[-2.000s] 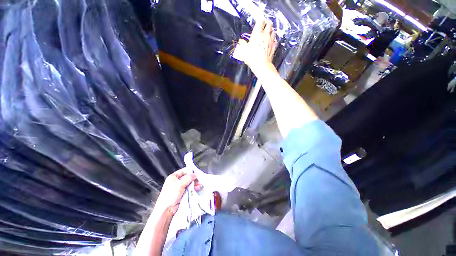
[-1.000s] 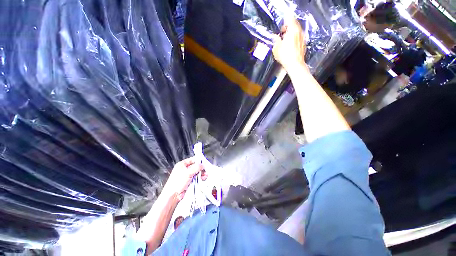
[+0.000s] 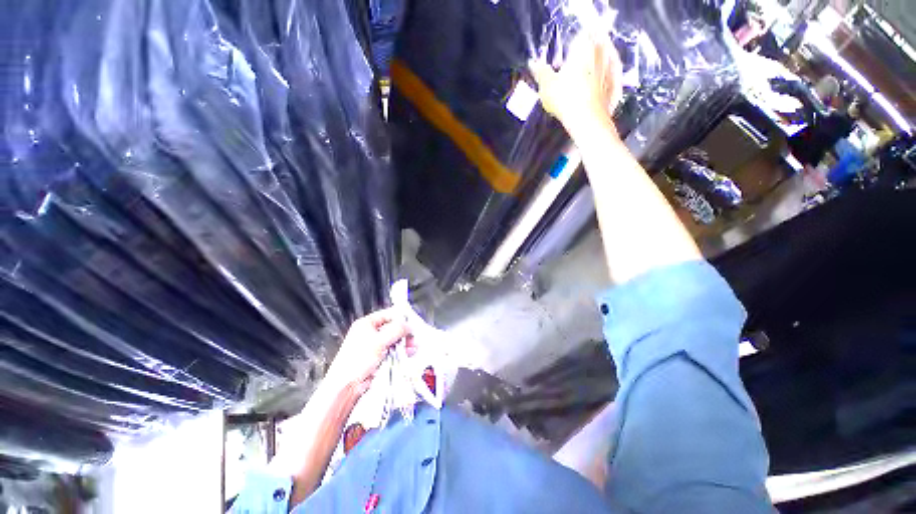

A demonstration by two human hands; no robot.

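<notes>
My left hand (image 3: 380, 346) is closed on a bunch of white paper tags (image 3: 402, 294) at chest height, with thin white strings trailing below. My right hand (image 3: 586, 80) is stretched forward to the top of the bagged garments (image 3: 562, 216), against crinkled clear film (image 3: 668, 45). Its thumb is apart from the fingers, and the fingertips are lost in glare, so I cannot tell whether it grips the film. A small white tag (image 3: 521, 100) shows beside its thumb. An orange stripe (image 3: 457, 125) crosses a dark garment.
Dark garments under clear film (image 3: 171, 181) fill the left side. Unbagged black garments (image 3: 834, 301) hang on the right. Brown cartons (image 3: 738, 161) stand beyond the rail at the upper right. The grey floor (image 3: 512, 326) shows between the rows.
The view has shifted, so the bagged garments and orange stripe sit differently. My right hand remains at the garment tops, its thumb now more spread. A white tag now shows beside it. My left hand keeps the bunch.
</notes>
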